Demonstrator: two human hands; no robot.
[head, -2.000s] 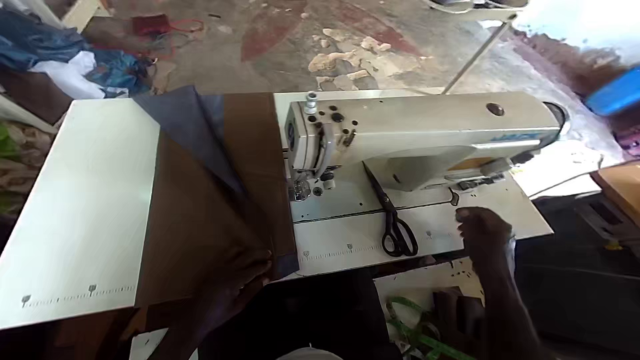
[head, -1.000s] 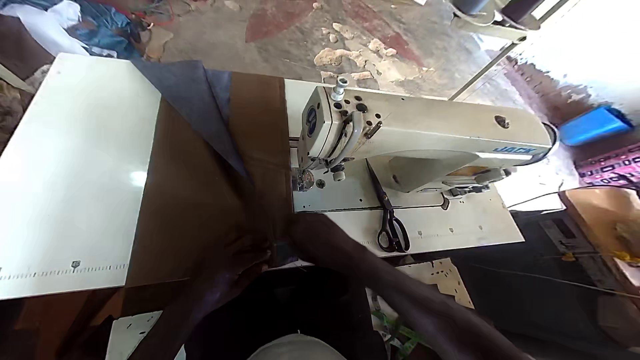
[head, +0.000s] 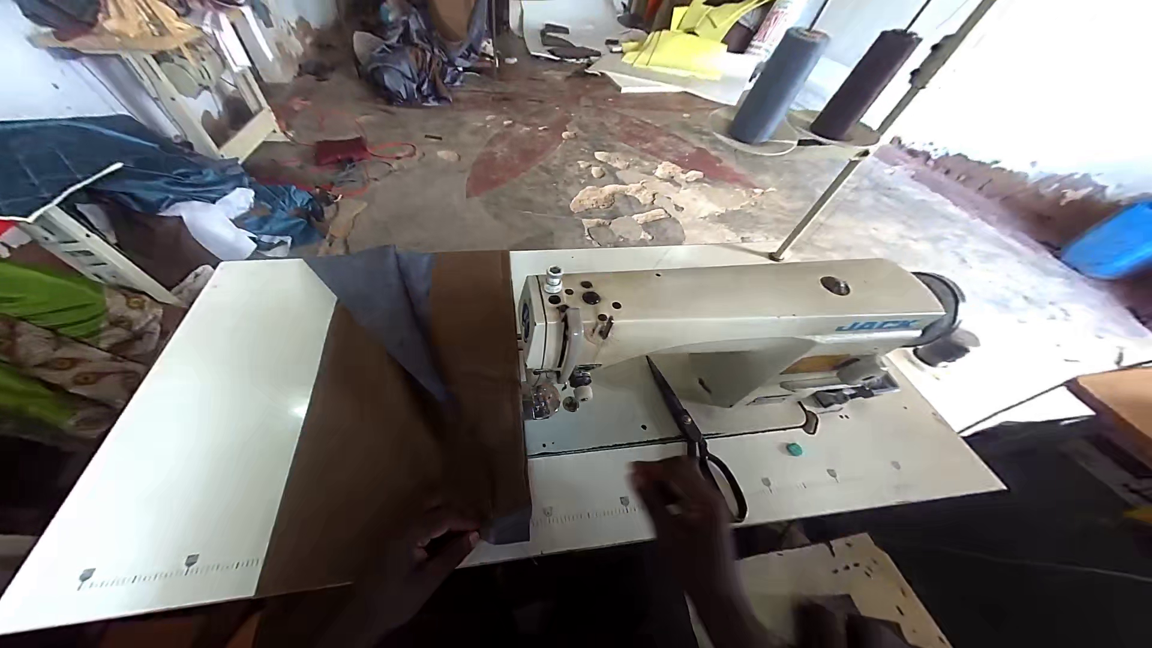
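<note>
Brown fabric (head: 360,450) with a grey-blue piece (head: 382,301) folded over it lies on the white sewing table (head: 207,387), left of a Jack industrial sewing machine (head: 720,301). My left hand (head: 441,535) pinches the fabric's near edge, close to its lower right corner. My right hand (head: 679,504), somewhat blurred, hovers just left of the handles of black fabric scissors (head: 688,427); whether it holds anything cannot be told. The scissors lie with their blades pointing to the machine's arm. A small green object (head: 794,449) rests on the table to their right.
Two thread cones, one grey-blue (head: 778,85) and one dark (head: 867,85), stand on a thread stand (head: 832,193) behind the machine. Piled cloth (head: 162,184) is at the left. A wooden table edge (head: 1120,405) juts in at the right, and a blue container (head: 1111,241) is beyond.
My right hand has moved right, from the fabric's corner to beside the scissors. My left hand stays at the fabric's near edge. The view has tilted up.
</note>
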